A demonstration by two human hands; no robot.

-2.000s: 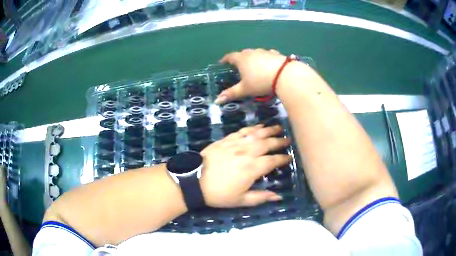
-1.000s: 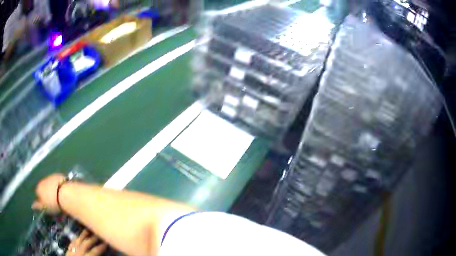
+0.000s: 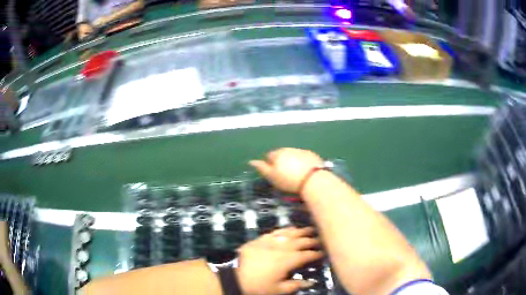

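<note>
A clear blister tray (image 3: 216, 222) with rows of black parts lies in front of me on the green bench. My right hand (image 3: 291, 168), with a red cord at the wrist, is over the tray's far right part. Its fingers are partly hidden, and I cannot tell if it holds anything. My left hand (image 3: 277, 259), with a black watch, lies spread palm down over the tray's near right part. A grey carrier fixture (image 3: 83, 253) with round seats lies left of the tray. The view is blurred.
Another carrier fixture (image 3: 53, 157) lies at the far left. A white paper sheet (image 3: 463, 223) lies right, beside a thin tool. Stacked trays (image 3: 507, 167) stand at the right edge. Blue bins (image 3: 340, 55), a cardboard box (image 3: 418, 56) and a red bin (image 3: 99, 63) are across the line. Another person's hands (image 3: 86, 30) show top left.
The view has swung back from the stacked trays at the right to the blister tray and the line ahead. Both hands remain over the tray.
</note>
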